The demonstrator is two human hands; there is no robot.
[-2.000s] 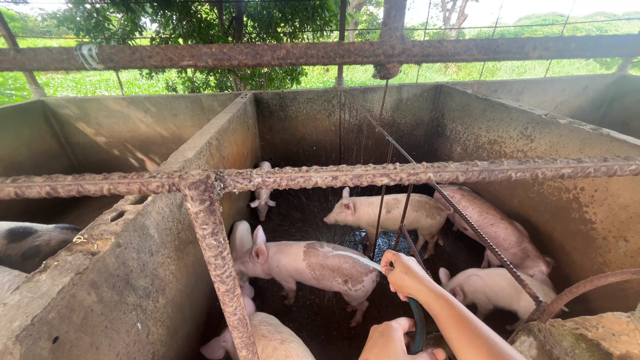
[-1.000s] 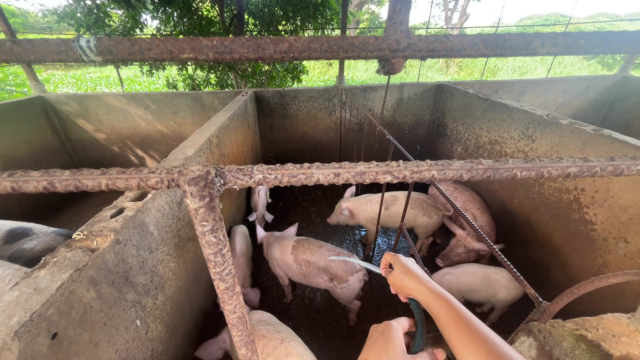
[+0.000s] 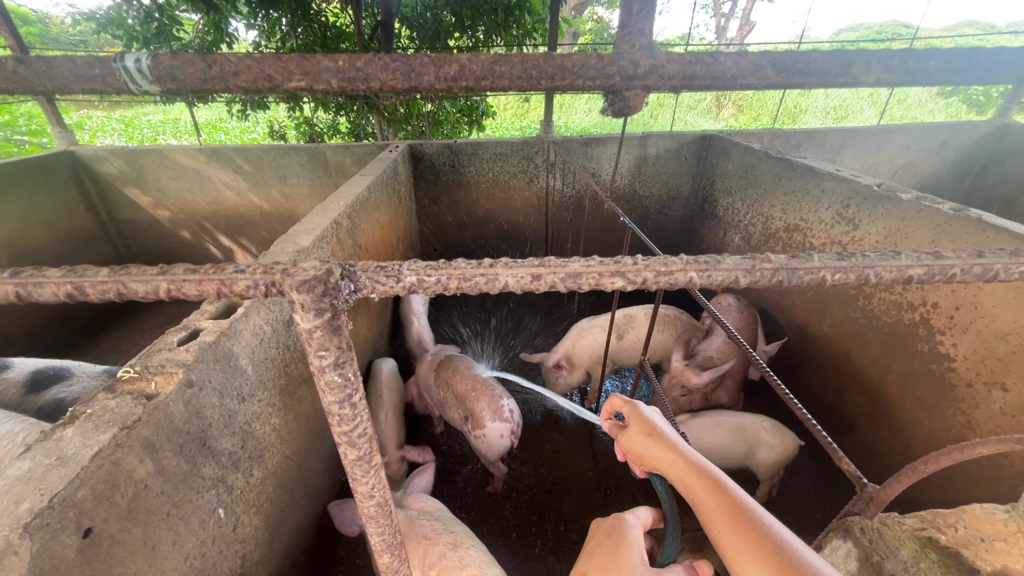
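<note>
My right hand (image 3: 640, 436) is closed around the outlet end of a dark green hose (image 3: 669, 512). A white stream of water (image 3: 544, 390) arcs left from it and splashes on the back of a pink pig with brown patches (image 3: 472, 400). Lower in the view, my left hand (image 3: 620, 544) grips the same hose; its wrist is cut off by the bottom edge. Beyond my right hand, a pale pig (image 3: 616, 340) faces left beside a reddish pig (image 3: 716, 360), and another pale pig (image 3: 740, 444) stands nearer. A narrow pale pig (image 3: 386, 416) is by the left wall.
A rusty metal rail (image 3: 680, 273) crosses in front, with a slanting rusty post (image 3: 352, 416) and diagonal rebar (image 3: 768, 372). Concrete walls (image 3: 184, 448) enclose the pen. A large pig (image 3: 440, 536) is at the bottom; a black-spotted pig (image 3: 48, 384) is in the left pen.
The water stream now lands farther left, with more spray. The patched pig has turned its rump toward me and moved left. The reddish pig's head has come down beside the pale pig. Both hands stay about where they were.
</note>
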